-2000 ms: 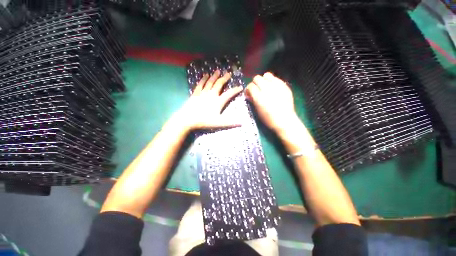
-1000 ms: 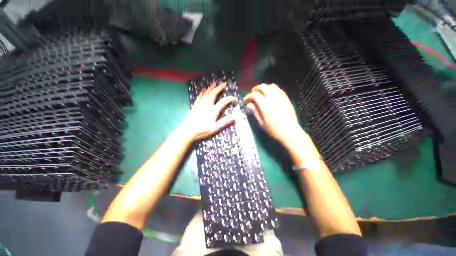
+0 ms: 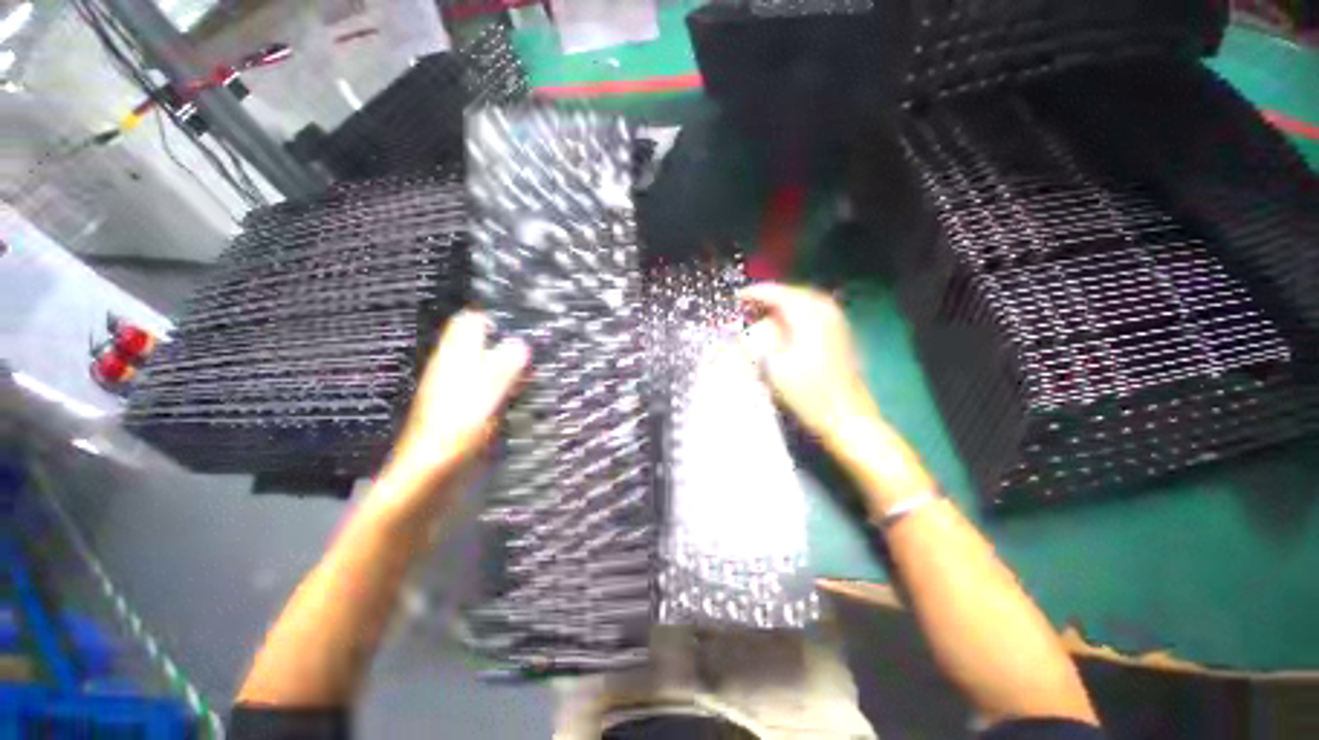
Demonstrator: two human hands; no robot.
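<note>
A long narrow keyboard board (image 3: 572, 419), blurred by motion, is raised in front of me. My left hand (image 3: 475, 379) holds it at its left edge, with the thumb on its face. A second keyboard board (image 3: 731, 477), with strong white glare, lies on the bench to the right of the first, partly hidden behind it. My right hand (image 3: 800, 347) is at the upper right edge of this second board, fingers curled; whether it grips anything there cannot be made out.
Stacked boards stand at left (image 3: 311, 311) and at right (image 3: 1114, 289) on the green mat (image 3: 1157, 557). A dark block (image 3: 781, 65) and white paper (image 3: 605, 20) are at the rear. Red fire extinguishers (image 3: 123, 351) and a blue rack (image 3: 73, 636) are at far left.
My left hand has left the board on the bench and now holds another board beside it. My right hand stays near the upper right edge. The view has turned left.
</note>
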